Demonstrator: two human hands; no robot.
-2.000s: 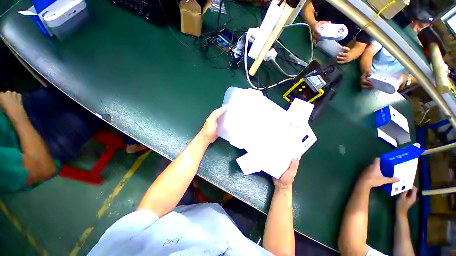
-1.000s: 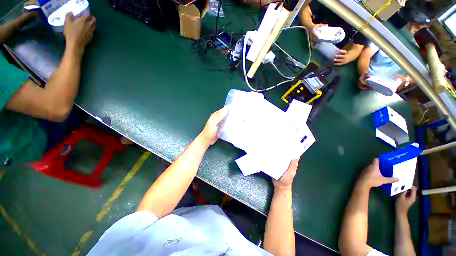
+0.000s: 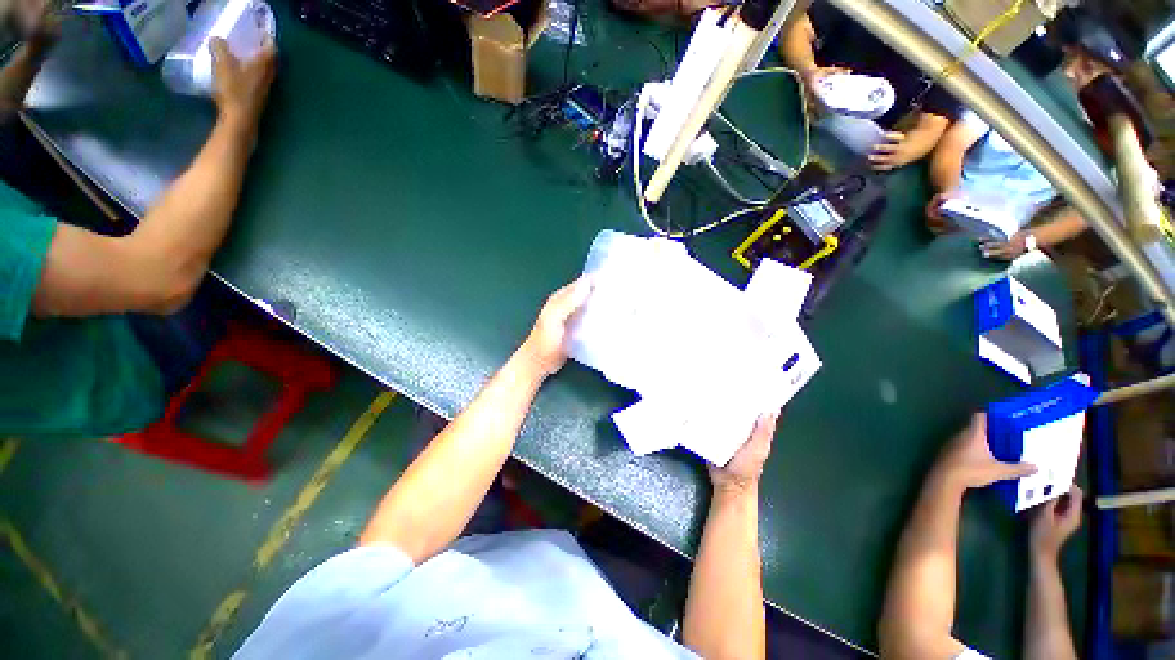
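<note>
A white retail box (image 3: 741,368) with flaps standing out at its sides is held over the green bench. A dark small print shows near its right edge. A white rounded piece (image 3: 625,303), overexposed, adjoins it on the left; where one ends and the other begins is hard to tell. My left hand (image 3: 557,325) grips the left edge of the white piece. My right hand (image 3: 747,458) grips the lower right end of the box. Fingers under both things are hidden.
The green bench (image 3: 387,245) curves past a yellow-and-black tester (image 3: 789,235), cables, a power strip (image 3: 683,97) and a brown cardboard box (image 3: 500,58). At right, another person holds a blue-and-white box (image 3: 1041,438). At left, a person in green handles a white device (image 3: 226,49). A red stool (image 3: 238,400) stands below.
The person at left has reached in and now has the white device apart from its blue box. A far worker's hand has shifted at the device. My hands and box have barely moved.
</note>
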